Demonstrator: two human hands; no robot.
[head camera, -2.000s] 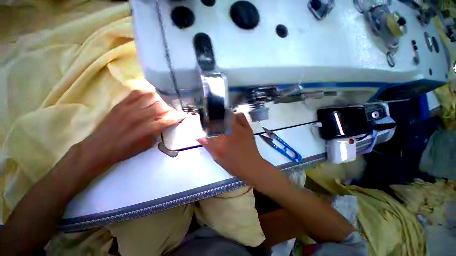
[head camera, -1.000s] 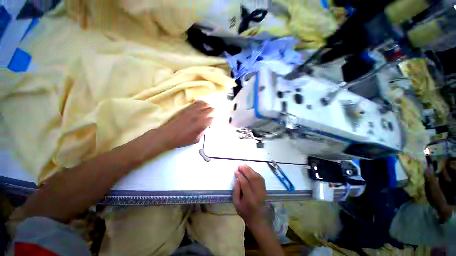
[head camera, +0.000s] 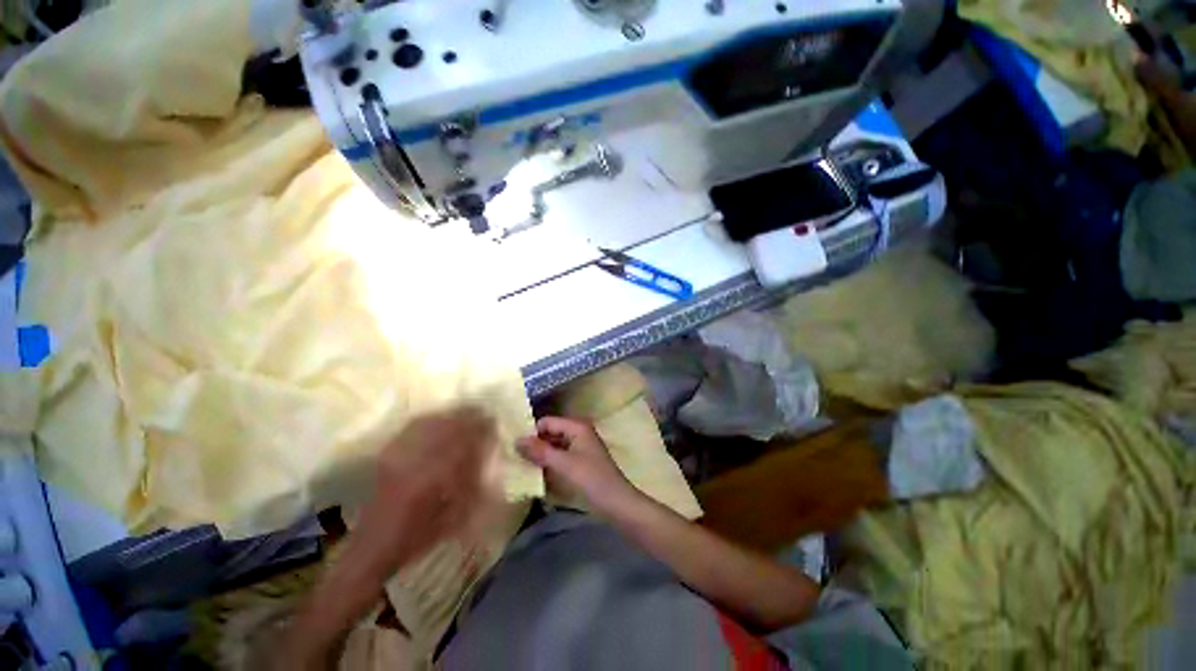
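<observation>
A pale yellow cloth (head camera: 197, 341) spreads over the left of the table and hangs over its front edge to my lap. My right hand (head camera: 567, 456) pinches the cloth's edge just in front of the table. My left hand (head camera: 439, 472) is blurred and lies over the cloth close beside it; its fingertips are not clear. The white sewing machine (head camera: 564, 79) with a blue stripe stands behind. Its presser foot (head camera: 480, 220) is by a bright glare that washes out part of the cloth.
Blue thread snips (head camera: 645, 274) lie on the table right of the needle area. A black smartphone (head camera: 784, 199) and a small white box (head camera: 790, 256) are at the table's right. Heaped yellow cloth (head camera: 1036, 524) is at lower right. Another person's hand shows at upper right.
The cloth has come forward over the table's front edge. My left hand has moved from near the needle down to that edge, and my right hand now pinches the cloth. The view has shifted.
</observation>
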